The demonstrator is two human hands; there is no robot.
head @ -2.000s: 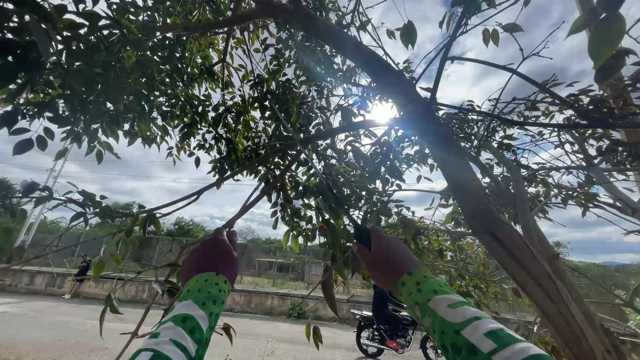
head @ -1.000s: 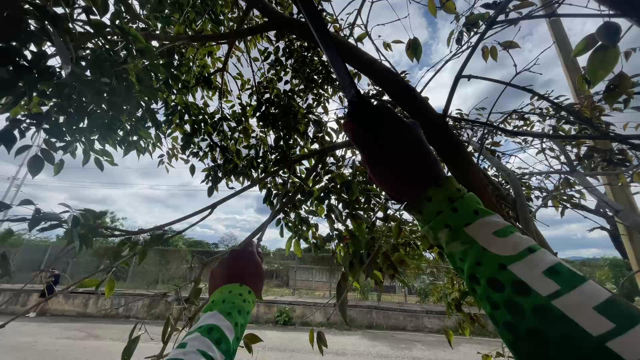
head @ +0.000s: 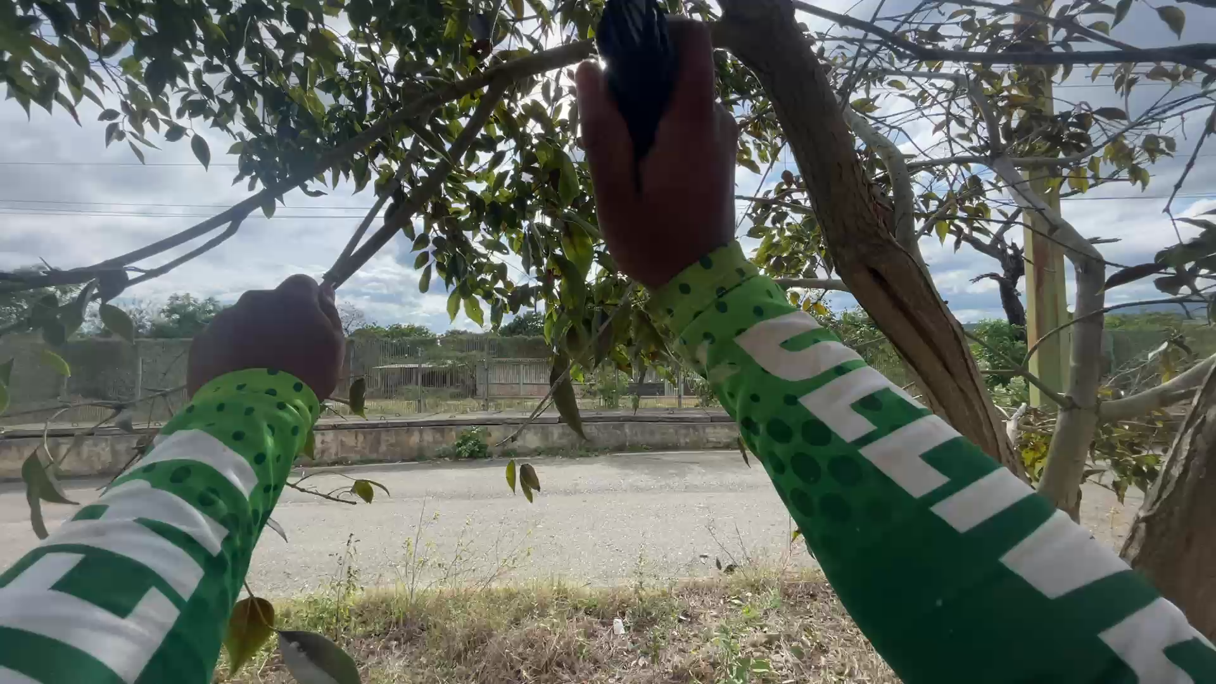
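My left hand (head: 271, 337), at the left, is closed around a thin tree branch (head: 408, 204) that slants up to the right. Higher up near the top centre, my right hand (head: 660, 161) grips the dark handle (head: 636, 71) of a tool, whose far part is out of view. A longer leafy branch (head: 332, 152) crosses from the left edge behind the tool hand. Whether the tool touches a branch cannot be told. Both forearms wear green sleeves with white marks.
A thick trunk (head: 879, 247) leans at the right, beside paler bare limbs (head: 1083, 332) and a post (head: 1045, 285). Leaves hang between my hands. Beyond lie dry grass (head: 570, 627), a road (head: 570, 513), a low wall (head: 380, 439) and a fence.
The right hand was raised with a long dark blade showing one second ago; that blade is now out of view. The motorcycle seen two seconds ago has left the view. The left hand still holds the branch.
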